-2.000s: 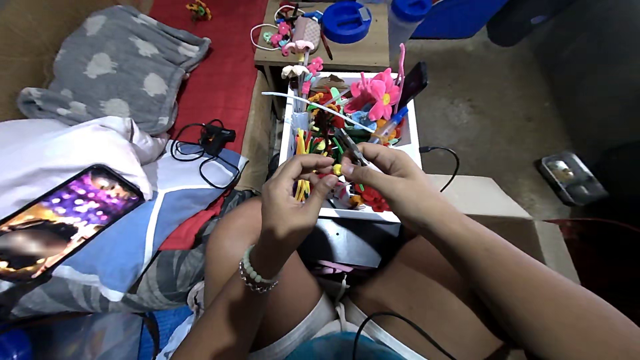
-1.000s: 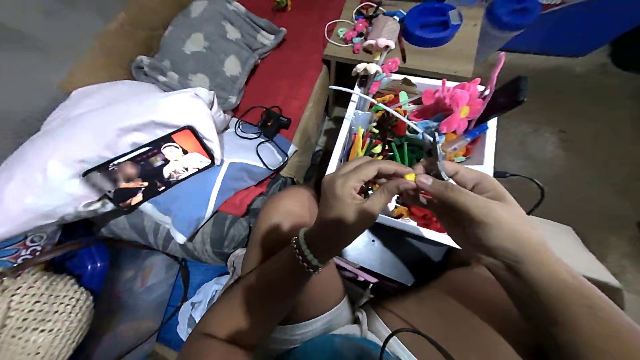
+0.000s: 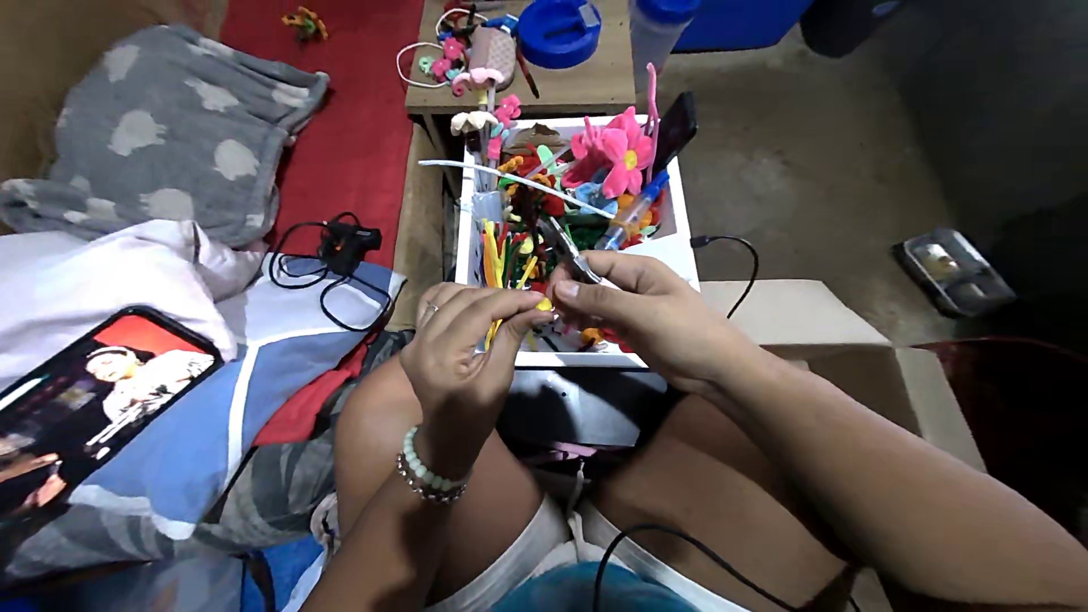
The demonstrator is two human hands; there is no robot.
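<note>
Between its thumb and forefinger my left hand pinches a small yellow piece. My right hand touches or nearly touches that piece with its fingertips and holds a dark metal tool, perhaps scissors or pliers, whose far end points up and away. Both hands are above the near edge of a white open box. Inside it lie fuzzy craft stems in several colours, a pink fuzzy flower and a clear tube with a blue end. A long white stem lies across the box.
A wooden stand behind the box bears a blue lid and hair ties. At left are a lit phone, a black cable and a grey blanket. An open cardboard box stands at right; a clear-lidded tray lies on the floor.
The view has swung right and back. The yellow piece stays pinched in my left fingers, with my right hand beside it holding the metal tool. The picture on the phone has changed.
</note>
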